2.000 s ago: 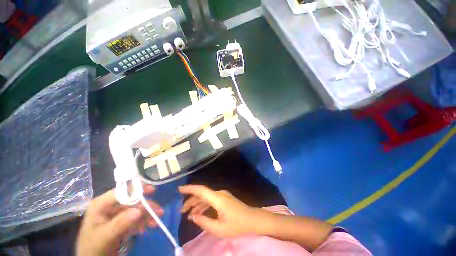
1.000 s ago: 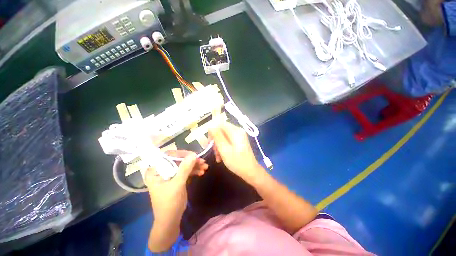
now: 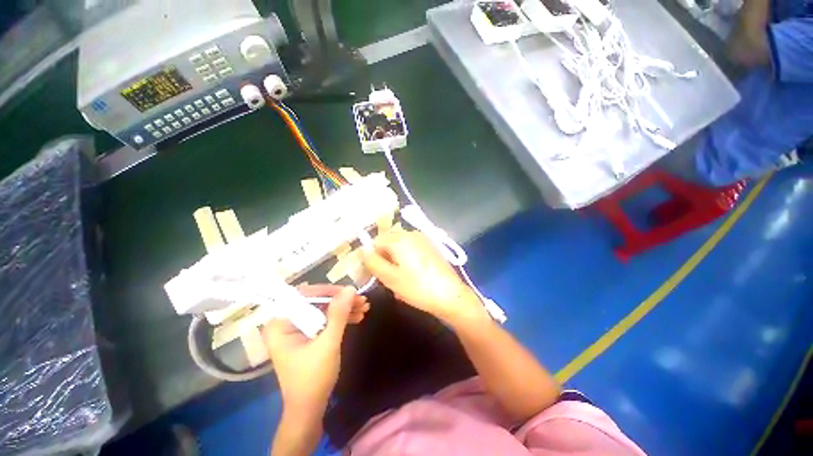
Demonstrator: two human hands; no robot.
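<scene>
My left hand [image 3: 307,356] is closed around a white cable bundle [image 3: 307,316] at the left part of the white power strip [image 3: 303,236]. My right hand [image 3: 414,272] pinches the cord's end [image 3: 366,240] at the strip's front edge, near its right end. A piece of cord runs between my hands. Glare hides the details at the strip's left end, and I cannot tell whether the cable tip is inserted. An open power adapter [image 3: 381,123], board facing up, lies behind the strip's right end, with its white cord running towards the bench edge.
A bench instrument [image 3: 169,67] stands at the back left, with coloured wires [image 3: 303,142] to the strip. A film-wrapped slab [image 3: 49,303] is at left. A grey slab [image 3: 570,169] holds adapters and tangled cables. A red stool [image 3: 615,223] and a person's blue sleeve [image 3: 749,116] are at right.
My hands came up from below the bench edge to the strip, the left with the cable bundle. In the last second they barely moved, while the view shifted slightly.
</scene>
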